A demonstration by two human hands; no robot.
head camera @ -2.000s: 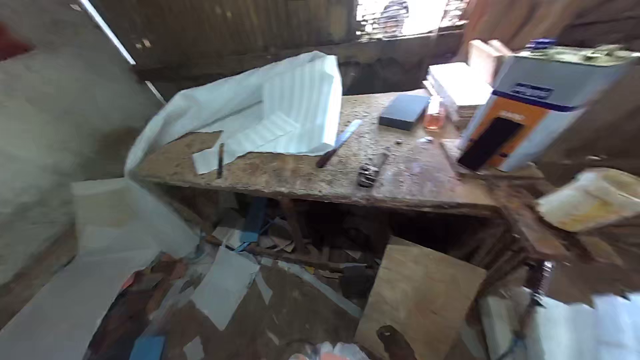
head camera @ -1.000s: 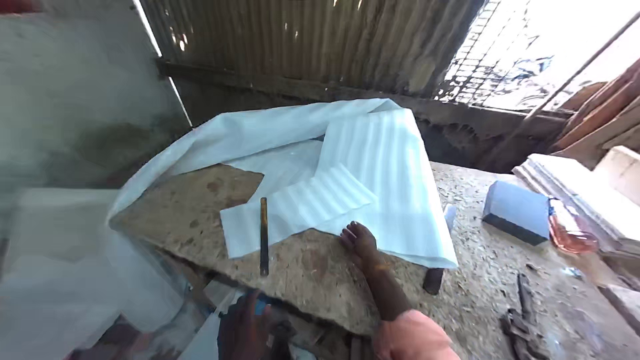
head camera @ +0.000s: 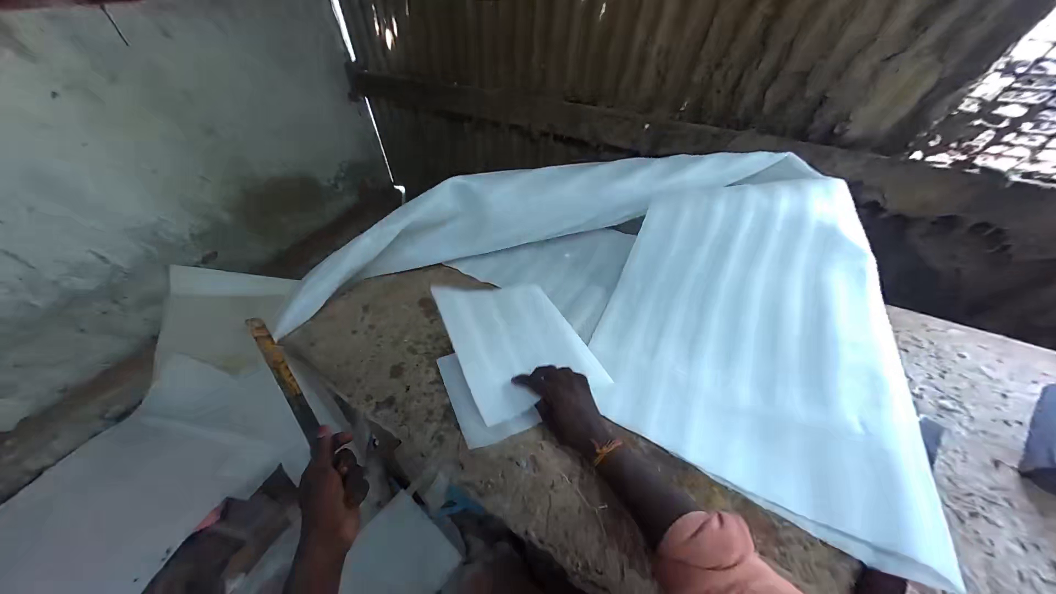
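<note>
A worn yellow-and-dark flat strip, perhaps a ruler or blade (head camera: 280,371), is held in my left hand (head camera: 330,478), off the bench's left front edge. My right hand (head camera: 569,404) rests on the lower right part of a small white foam sheet (head camera: 511,338); whether its fingers grip the sheet I cannot tell. Another small white piece (head camera: 474,412) shows beneath that sheet. A large striped white foam sheet (head camera: 742,346) spreads over the bench to the right, its rolled or folded length (head camera: 528,206) running along the back and down the left side.
The rough, stained workbench (head camera: 363,330) shows around the sheets. A grey-blue block (head camera: 1041,437) sits at the right edge. White sheets (head camera: 206,462) and scraps lie low on the left. A plastered wall (head camera: 165,140) and corrugated metal sheeting (head camera: 660,58) bound the bench.
The dark strip, on the bench one second ago, is now in my left hand. The small white sheet, earlier one long strip, now appears as two overlapping layers under my right hand.
</note>
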